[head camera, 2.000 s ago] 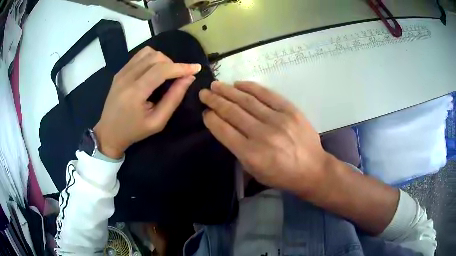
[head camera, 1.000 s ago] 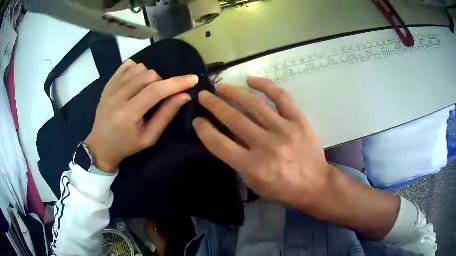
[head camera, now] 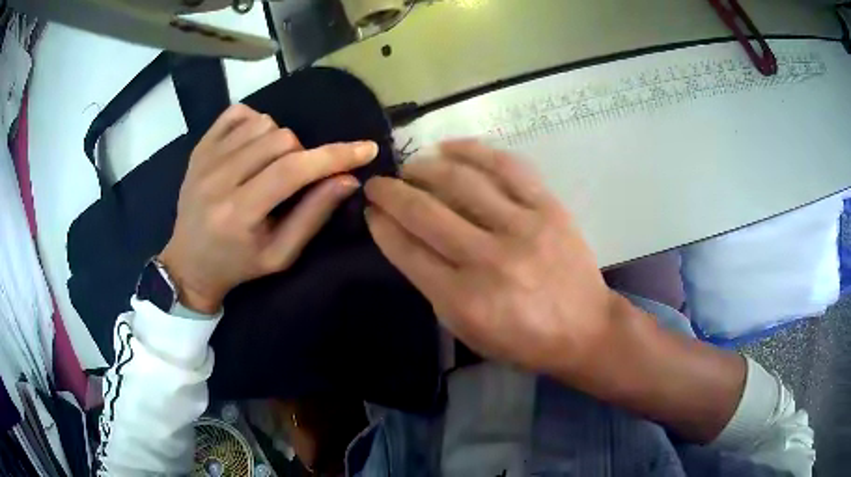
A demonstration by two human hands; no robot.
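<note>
A black bag panel [head camera: 308, 317] lies on the white machine table and hangs over its front edge onto my lap. Its black webbing handle [head camera: 140, 112] stands out at the upper left. My left hand [head camera: 257, 200] rests on the panel, thumb and forefinger pinching the fabric near its right edge. My right hand [head camera: 485, 242] is beside it, slightly blurred, its thumb and forefinger closed together at the same edge, close to my left fingertips. What the right fingertips hold is too small to tell. Fine loose threads [head camera: 406, 149] stick out at the panel edge.
The sewing machine bed [head camera: 495, 47] runs along the back, with the machine head [head camera: 140, 23] at upper left. Red-handled snips [head camera: 746, 37] lie at upper right. A printed ruler [head camera: 653, 88] crosses the table. White sheets [head camera: 765, 270] sit in a blue basket at right. A fan [head camera: 219, 452] is below.
My right hand's thumb and forefinger have come together at the panel edge, where its fingers were spread before. My left hand keeps its pinch and has barely moved.
</note>
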